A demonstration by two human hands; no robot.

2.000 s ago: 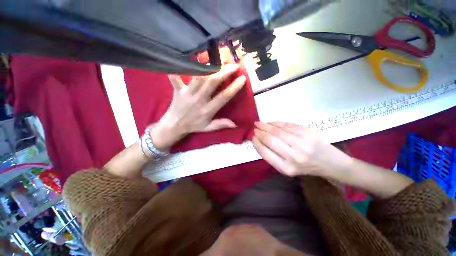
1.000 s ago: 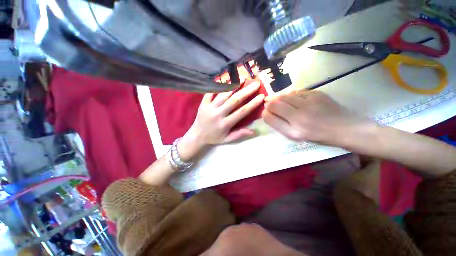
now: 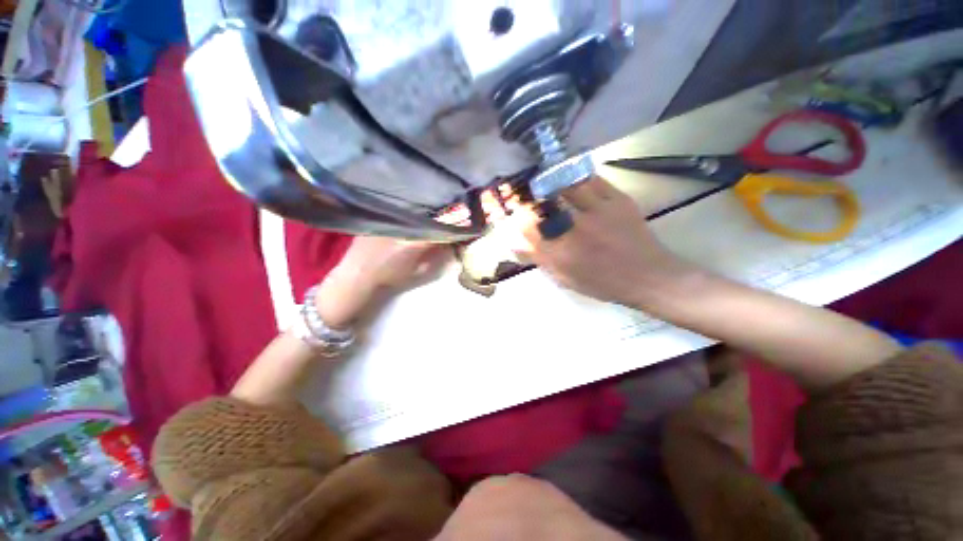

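The sewing machine head (image 3: 401, 116) fills the top middle of the view, its needle area glowing under a lamp. My left hand (image 3: 385, 264) is left of the needle, partly behind the machine's lower edge, near red cloth (image 3: 317, 248). Whether its fingers hold the cloth is hidden. My right hand (image 3: 602, 243) is just right of the needle, its fingers bent beside the ribbed silver knob (image 3: 564, 175) and a small black block (image 3: 554, 222). Its fingertips are lost in the glare, and any cloth in them cannot be made out. The metal needle plate (image 3: 480, 277) shows between the hands.
Shears with red and yellow handles (image 3: 739, 169) lie right of the machine on the pale table (image 3: 507, 359). Small tools (image 3: 845, 100) lie beyond them. More red cloth (image 3: 180, 264) spreads at the left and lies over the lap. Racks with supplies stand at the lower left.
The red cloth under the hands has moved away beyond the needle, baring the table and plate. My right hand has moved up beside the needle, my left hand behind the machine's edge. The view has shifted.
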